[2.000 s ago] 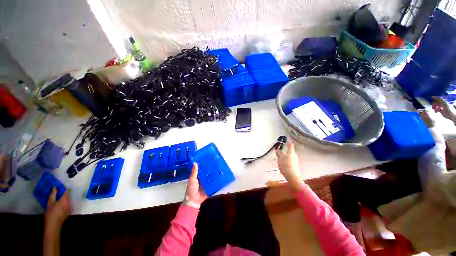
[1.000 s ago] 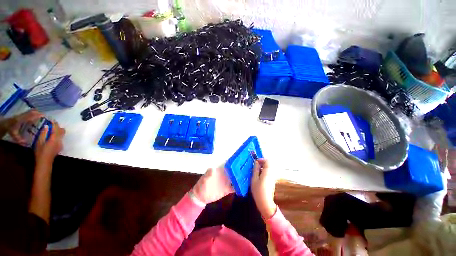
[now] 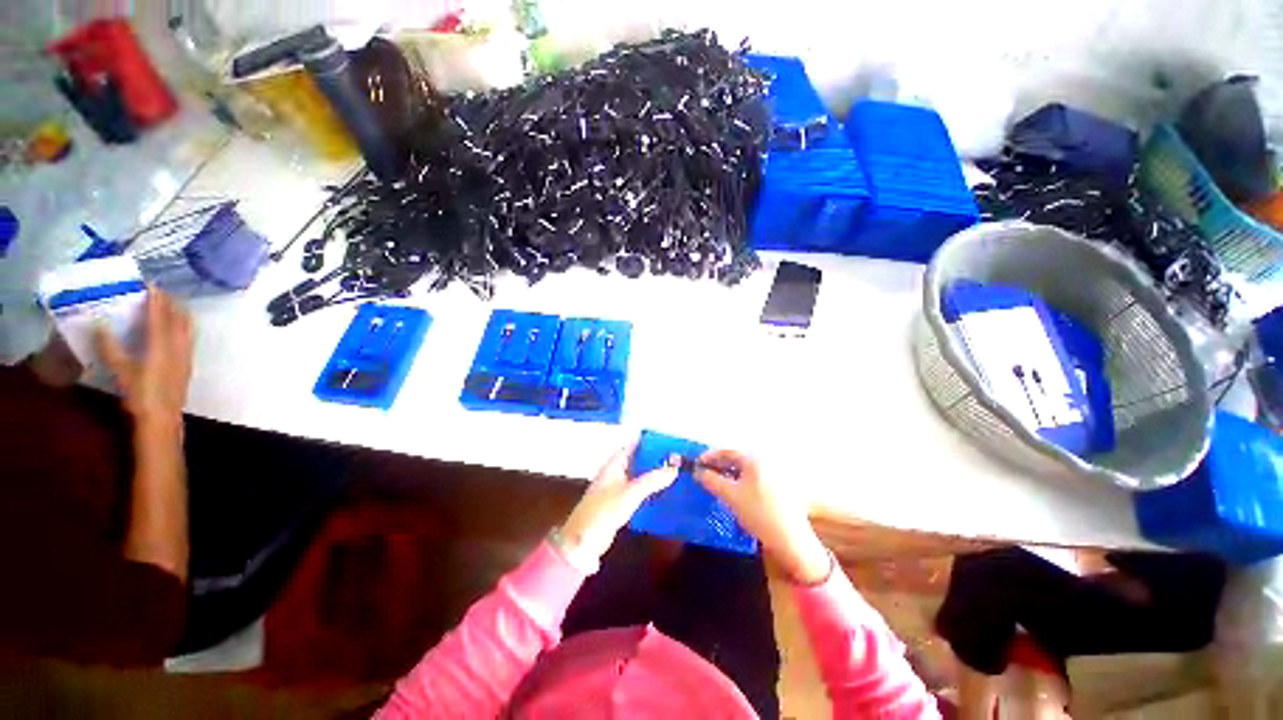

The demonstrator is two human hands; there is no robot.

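Observation:
A blue blister tray (image 3: 690, 509) is held at the table's front edge, tilted. My left hand (image 3: 614, 495) grips its left side, with the thumb reaching over the tray. My right hand (image 3: 753, 499) is at its upper right side and pinches a small dark cable (image 3: 690, 466) between the fingertips. The cable lies over the tray's upper part; its other end is hidden by the fingers. Filled blue trays (image 3: 549, 369) with black cords and bright tips lie on the table beyond, two side by side and one more (image 3: 373, 355) to their left.
A black cable pile (image 3: 563, 169) lies behind the trays. Stacked blue trays (image 3: 901, 183) stand right of it, a phone (image 3: 791, 294) in front. A grey basket (image 3: 971, 408) holds blue and white packs. A neighbour's hand (image 3: 152, 352) holds a white-blue pack at left.
The cable has come from the table into the tray held by my hands. The tray has come nearer my body and now lies flatter. The view has shifted right.

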